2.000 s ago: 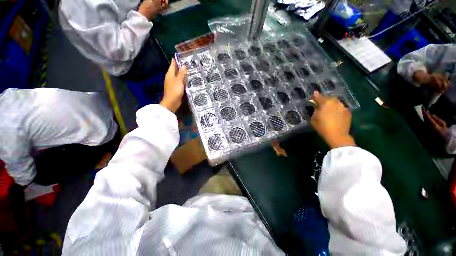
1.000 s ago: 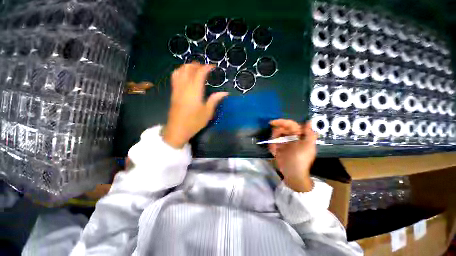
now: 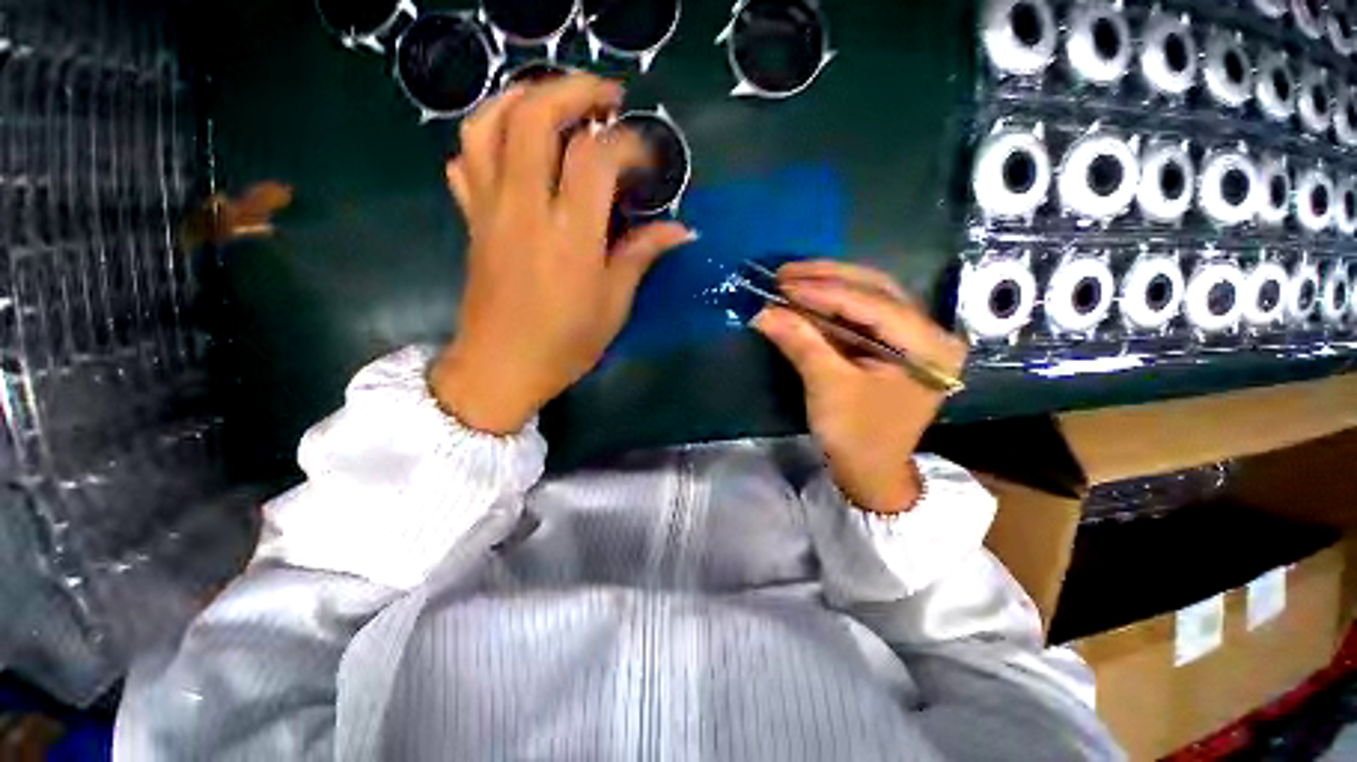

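Note:
My left hand [image 3: 543, 238] is palm down, thumb and fingers apart. Its fingertips overlap a round black watch case [image 3: 665, 167] with a silver rim; I cannot tell whether they grip it. My right hand [image 3: 863, 372] holds slim tweezers [image 3: 851, 331] like a pen. The tweezer tips are over the blue sheet [image 3: 789, 209], near its glare and pale specks; I cannot see whether they hold anything. More black cases [image 3: 447, 64] lie loose on the dark green mat beyond my left hand, one partly hidden by its fingers.
Stacked clear trays [image 3: 90, 268] stand at the left. A small brown piece [image 3: 246, 210] lies beside them. A clear tray with rows of white rings [image 3: 1101, 360] is at the right. An open cardboard carton [image 3: 1131, 677] with clear plastic inside sits below it.
The head view turned from a held tray to the bench, then moved closer. Since one second ago, the tweezer tips have come over the blue sheet, and my left fingers overlap a case.

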